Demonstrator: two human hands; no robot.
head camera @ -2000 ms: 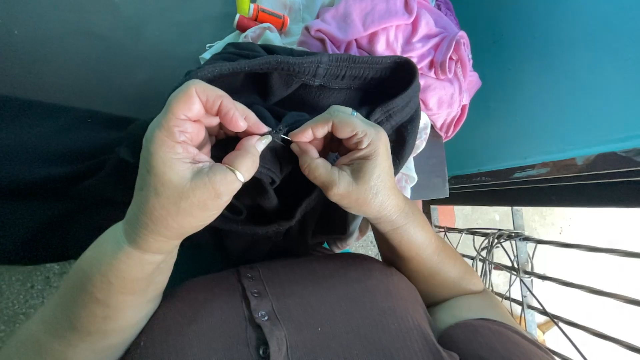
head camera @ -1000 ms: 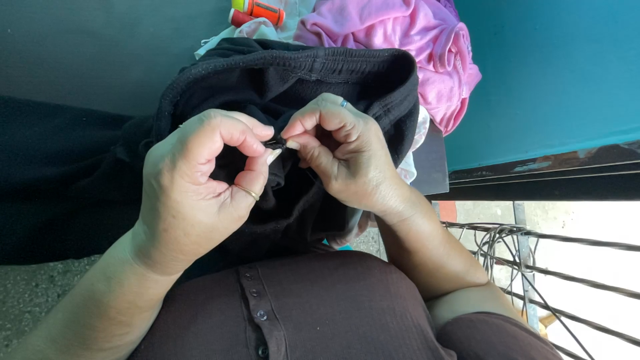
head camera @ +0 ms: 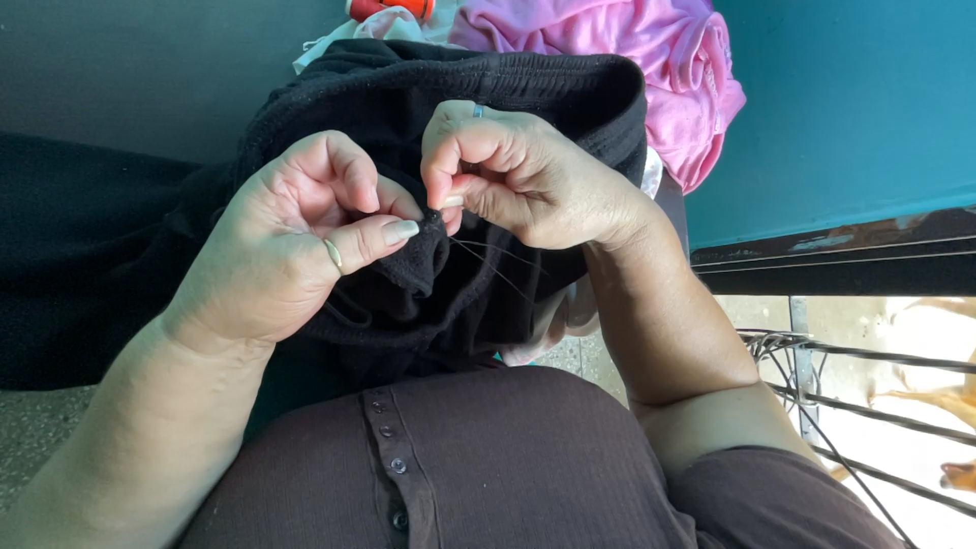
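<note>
A black fabric garment (head camera: 534,84) with a stitched, gathered band lies bunched in front of me. My left hand (head camera: 305,221), with a ring on it, pinches a small fold of the black cloth between thumb and fingers. Close beside it, my right hand (head camera: 518,175) has thumb and index finger pressed together at the top of that fold. Whether a needle is between those fingertips cannot be seen. Thin dark thread (head camera: 496,263) trails from near the fold to the lower right over the garment.
Beyond the black garment lie a pink cloth (head camera: 679,76), a pale cloth (head camera: 393,27) and red and orange thread spools (head camera: 412,8). A teal surface (head camera: 839,114) is at the right, above metal bars (head camera: 900,408) with tangled wire. Part of an animal shows past the bars.
A needle showed between my fingertips two seconds ago; it is not visible now. My fingertips have moved slightly apart from each other, and loose thread now shows below my right hand.
</note>
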